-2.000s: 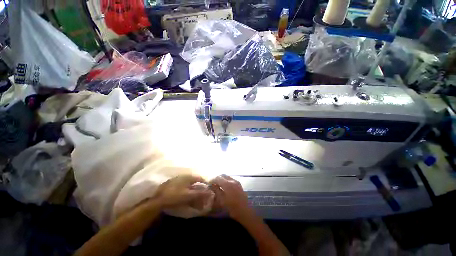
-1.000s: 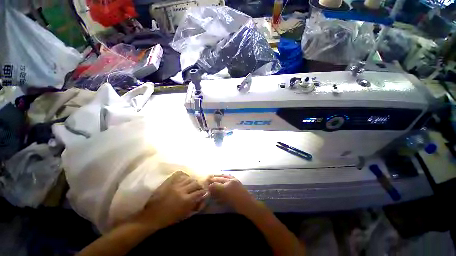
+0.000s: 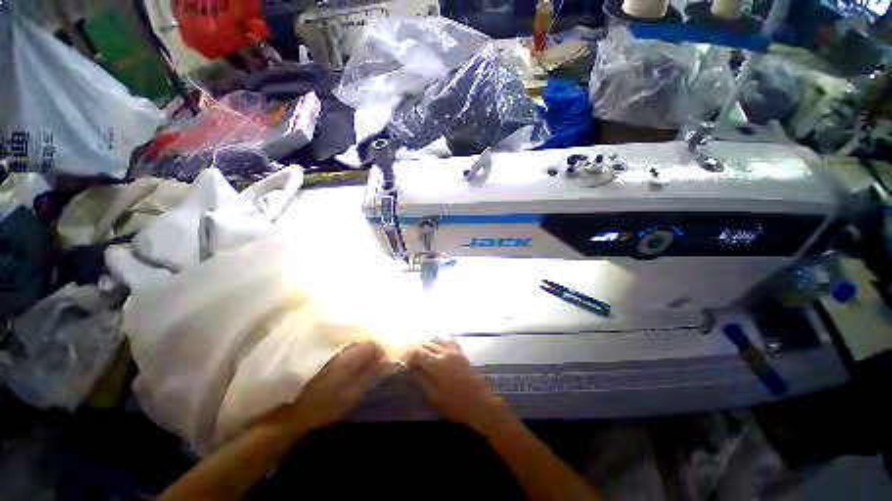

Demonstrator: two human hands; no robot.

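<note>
A large cream garment piece [image 3: 220,328] lies left of the needle on the table and hangs over its front edge. My left hand [image 3: 347,377] grips the cloth near its right end. My right hand [image 3: 448,377] pinches the same edge just beside it. Both hands are at the table's front edge, below the presser foot [image 3: 419,264] of the white sewing machine [image 3: 606,210]. Lamp glare hides the cloth between the hands and the needle.
Dark thread snips [image 3: 575,296] lie on the machine bed. A dark blue strip [image 3: 753,359] lies at its right end. Paler cloth [image 3: 200,230] is heaped behind the cream piece. Clear plastic bags [image 3: 460,83] stand behind the machine, and a white carrier bag [image 3: 73,108] hangs upper left.
Compared with a second ago, my left hand has turned and its fingers are drawn in on the cloth edge. My right hand has barely moved. Earlier, the view shifted relative to the machine.
</note>
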